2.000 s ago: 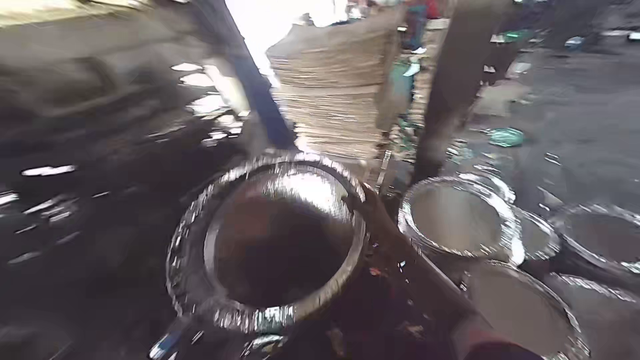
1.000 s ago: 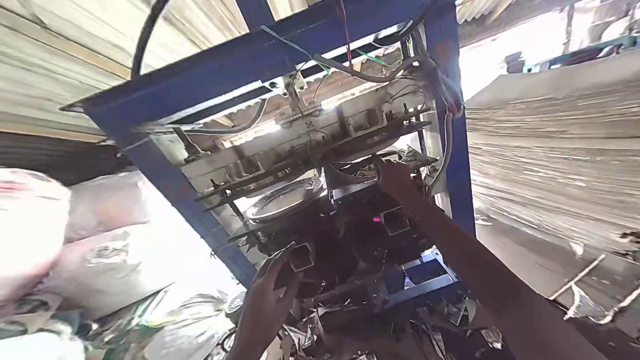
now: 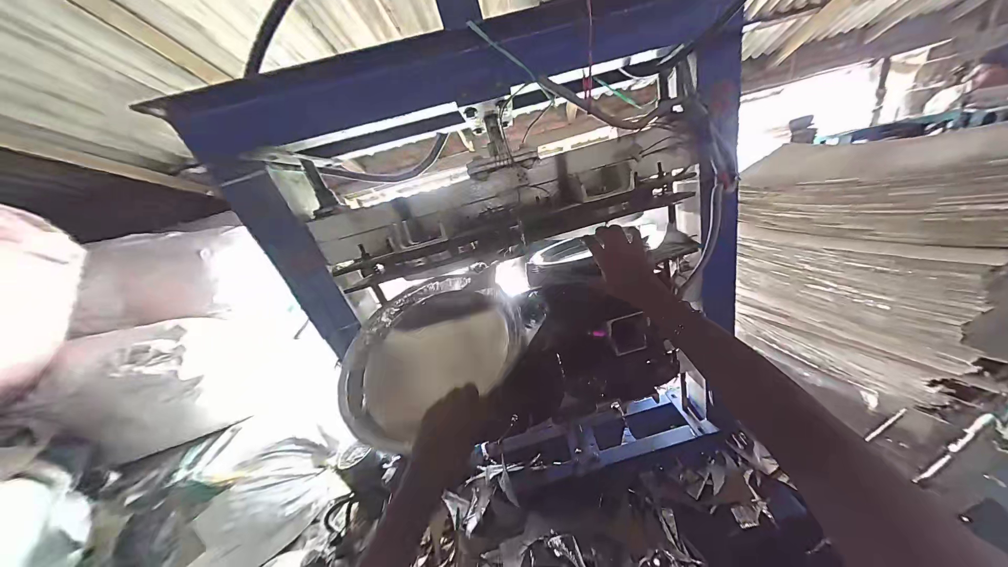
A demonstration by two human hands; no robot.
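A round shallow plate with a shiny crimped rim (image 3: 437,362) is tilted in front of the left side of a blue-framed press (image 3: 339,94). My left hand (image 3: 457,413) is at its lower edge and seems to hold it; the fingers are mostly dark and hard to make out. My right hand (image 3: 618,252) reaches between the press plates, fingers bent over a second shiny round plate (image 3: 563,252) at the right die. Whether those fingers grip it cannot be told. Below that hand is a dark panel with a square opening (image 3: 628,334).
Hoses and wires (image 3: 606,118) hang from the top beam. A tall stack of brown sheets (image 3: 866,244) stands at the right. Large filled sacks (image 3: 150,291) are at the left. Torn scraps (image 3: 543,512) cover the area under the press.
The left plate lay at the press's left die a second ago; it is now tilted nearer me, by my left hand. My right hand remains at the right die. The view swung to the press since two seconds ago.
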